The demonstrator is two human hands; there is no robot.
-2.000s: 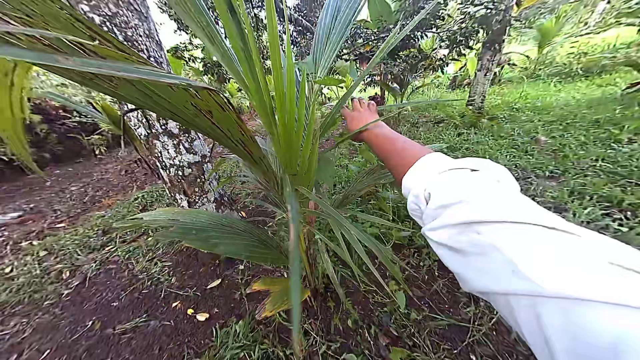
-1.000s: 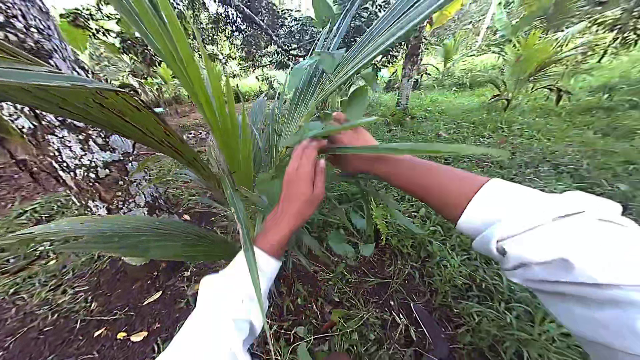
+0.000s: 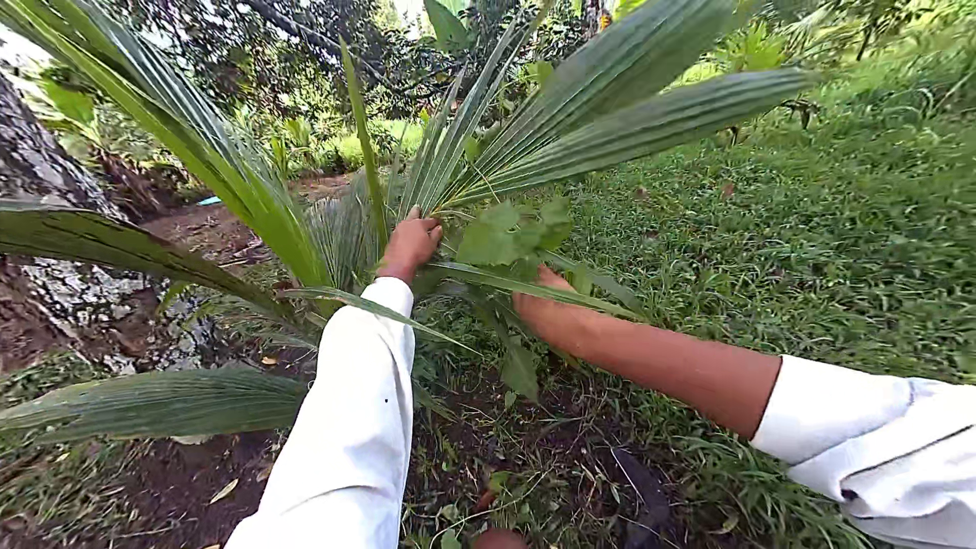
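A young palm with long pleated fronds (image 3: 610, 130) fills the middle of the head view. My left hand (image 3: 412, 242) is at the base of a fanned frond, its fingers curled around the stalk. To its right, my right hand (image 3: 547, 309) is among broad green vine leaves (image 3: 499, 235) beside the palm; its fingertips are hidden behind leaves, so its grip cannot be made out. A narrow leaflet passes between the hands and over part of the right one. Both arms wear white sleeves.
A lichen-covered tree trunk (image 3: 99, 305) stands at the left. A low frond (image 3: 168, 404) spreads over bare soil at lower left. Grass (image 3: 747, 229) covers the ground at right. Part of a dark shoe (image 3: 646, 496) shows at the bottom. Shrubs and trees stand behind.
My left hand, out of view two seconds ago, came in beside the right and now holds the frond. My hands, close together one second ago, are now apart, the right one lower among the vine leaves.
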